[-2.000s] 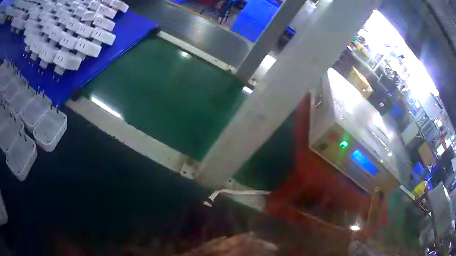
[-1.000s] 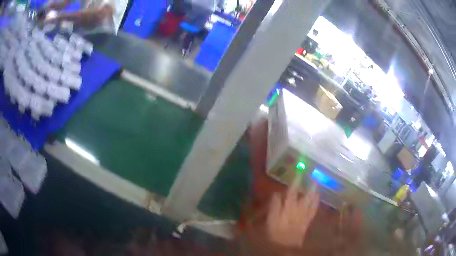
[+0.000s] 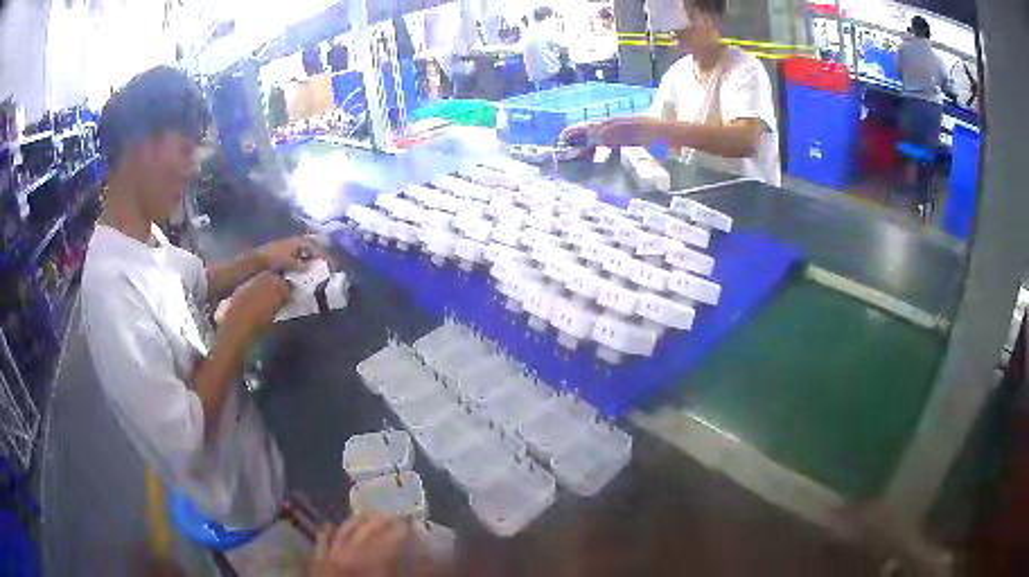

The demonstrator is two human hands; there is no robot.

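My left hand (image 3: 363,548) is at the bottom edge, cut off and blurred, beside the nearest white rounded-square unit (image 3: 433,541); whether its fingers hold it I cannot tell. More pale units, open side up with metal pins, stand in a short row (image 3: 386,494) and in two longer rows (image 3: 510,494) on the dark bench (image 3: 666,518). Many white plug-in units (image 3: 624,336) lie in staggered rows on the blue mat (image 3: 745,302). My right hand is not in view.
A person in a white shirt (image 3: 141,327) at the left handles white pieces. Another person (image 3: 745,96) works across the bench. The green conveyor (image 3: 829,372), its pale rail (image 3: 750,456) and a grey post (image 3: 959,316) are at the right. Blue crates (image 3: 570,111) stand behind.
The view has swung left, so the tester has left the picture and the mat and rows are central. The hand seen at the tester is gone; a hand now shows by the near units.
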